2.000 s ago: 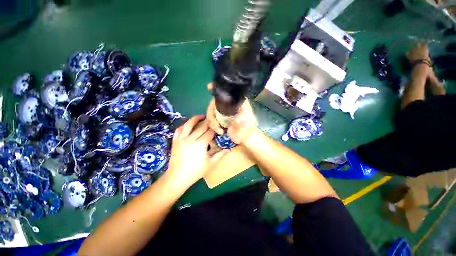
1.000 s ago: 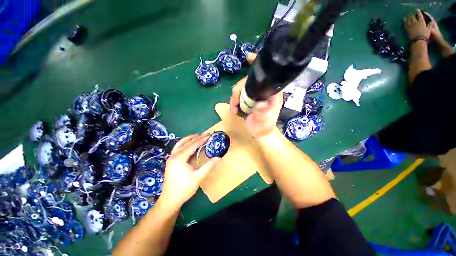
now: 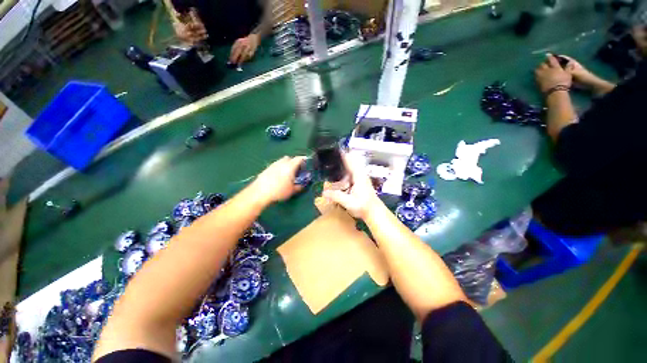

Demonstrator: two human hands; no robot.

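My right hand [image 3: 352, 190] is closed around the black electric screwdriver [image 3: 328, 160], just left of the white screw feeder [image 3: 384, 145]. My left hand [image 3: 281, 179] is stretched forward beyond the pad, with a round assembly [image 3: 303, 174] at its fingertips, close to the screwdriver. The tan work pad [image 3: 328, 257] lies nearer me with no assembly on it. The screwdriver's tip is not clearly visible.
A pile of assemblies [image 3: 246, 278] lies at left under my left forearm, with more on a white sheet [image 3: 60, 291]. Several assemblies [image 3: 417, 205] sit by the feeder. White scrap [image 3: 468, 161] and black parts [image 3: 512, 106] lie right. A blue bin [image 3: 79, 125] and other workers' hands are beyond.
The view has shifted to show more of the far bench. My left hand has moved forward from the pad with the assembly. My right hand still holds the screwdriver, now upright beside the feeder.
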